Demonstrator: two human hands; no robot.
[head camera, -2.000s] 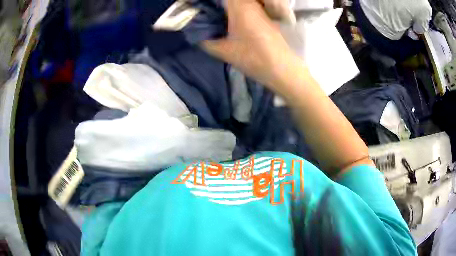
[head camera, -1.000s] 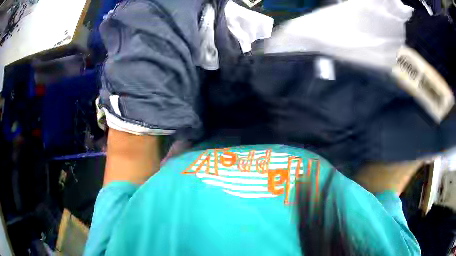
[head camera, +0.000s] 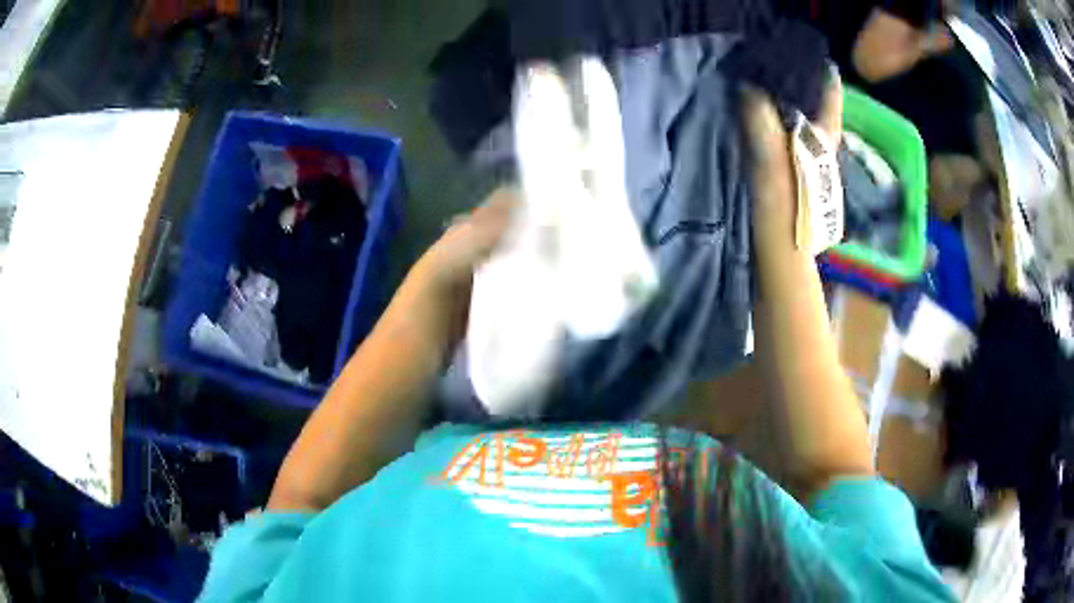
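A blue-grey part-sewn garment (head camera: 689, 153) is held up in front of my chest, with blurred white pocket bags (head camera: 565, 259) hanging over its left part. My left hand (head camera: 489, 230) is at the garment's left edge beside the white cloth, blurred, and grips it; the fingers are partly hidden. My right hand (head camera: 771, 124) grips the garment's dark upper right edge. A white printed tag (head camera: 817, 186) hangs by my right hand.
A blue bin (head camera: 383, 177) with dark and pale cloth stands on the floor at left, beside a white wooden-edged table (head camera: 71, 271). At right are a green basket (head camera: 913, 177), a cardboard box (head camera: 866, 342) and part of another person (head camera: 889, 47).
The garment has been lifted and turned; its white pocket bags now hang at the front. Both hands have come up from below its edges, and the view has shifted to show the floor and bins.
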